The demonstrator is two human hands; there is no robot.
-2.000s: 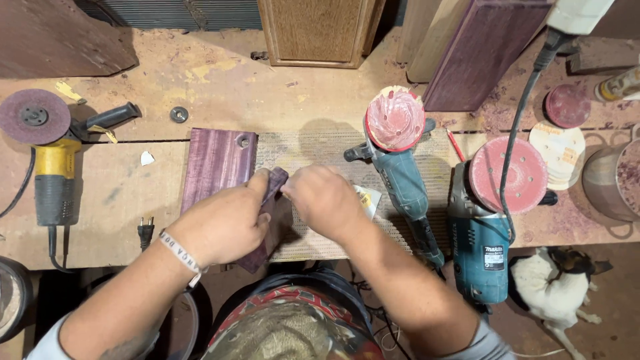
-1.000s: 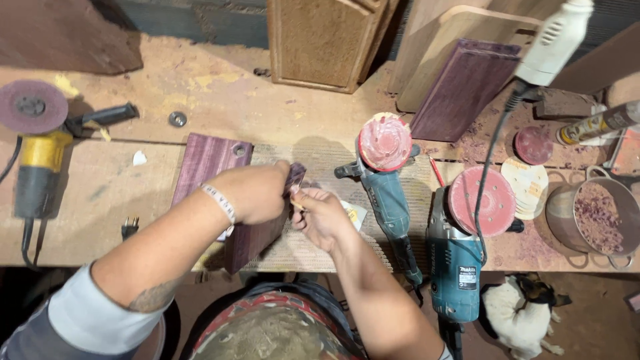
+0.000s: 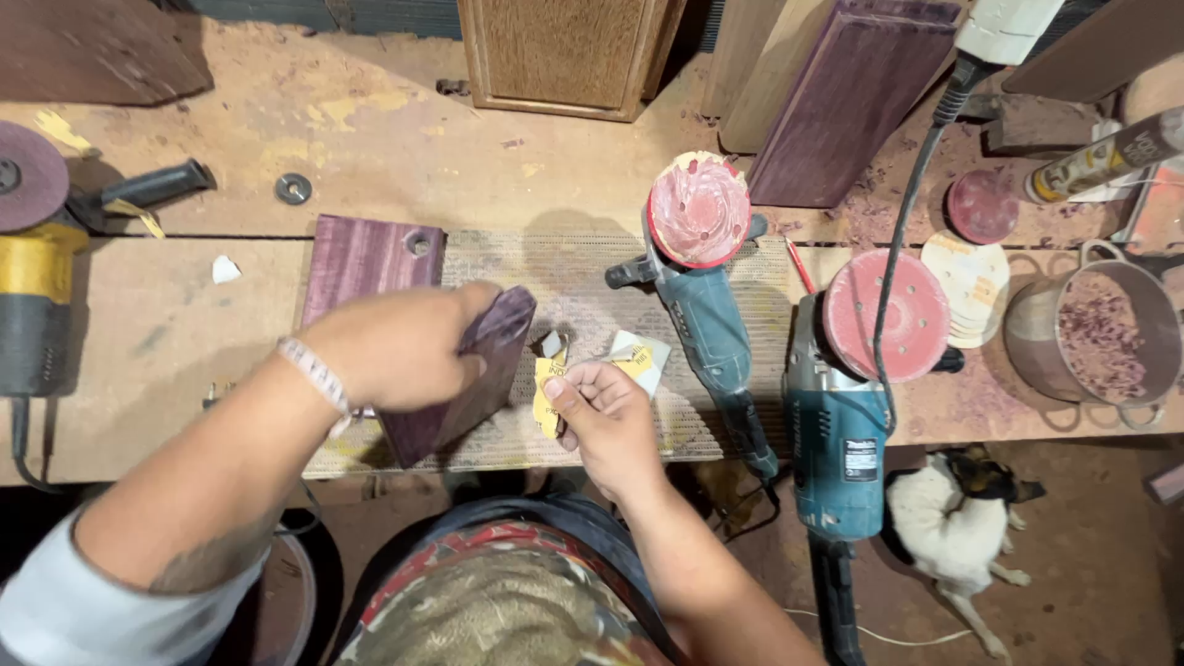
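My left hand (image 3: 402, 347) grips the upper edge of a purple wooden board (image 3: 472, 398), which is tilted up on its edge over the ribbed mat (image 3: 573, 268). Behind that hand a second purple board (image 3: 370, 259) with a hole near its corner lies flat. Between the thumb and fingers of my right hand (image 3: 601, 407) is a small folded piece of yellow-backed sandpaper (image 3: 548, 398), just right of the tilted board. Another scrap of sandpaper (image 3: 638, 361) lies on the mat beyond my right hand.
Right of the mat lie two teal sanders (image 3: 708, 324) (image 3: 842, 444), sanding discs (image 3: 967, 277) and a metal pot (image 3: 1027, 324) of shavings. A yellow angle grinder (image 3: 37, 268) is at far left. Boards (image 3: 851, 111) lean at the back. A dog (image 3: 953, 518) lies on the floor.
My right hand has come away from the board's upper corner, toward me, and the yellow sandpaper in it now shows plainly. My left hand still holds the board.
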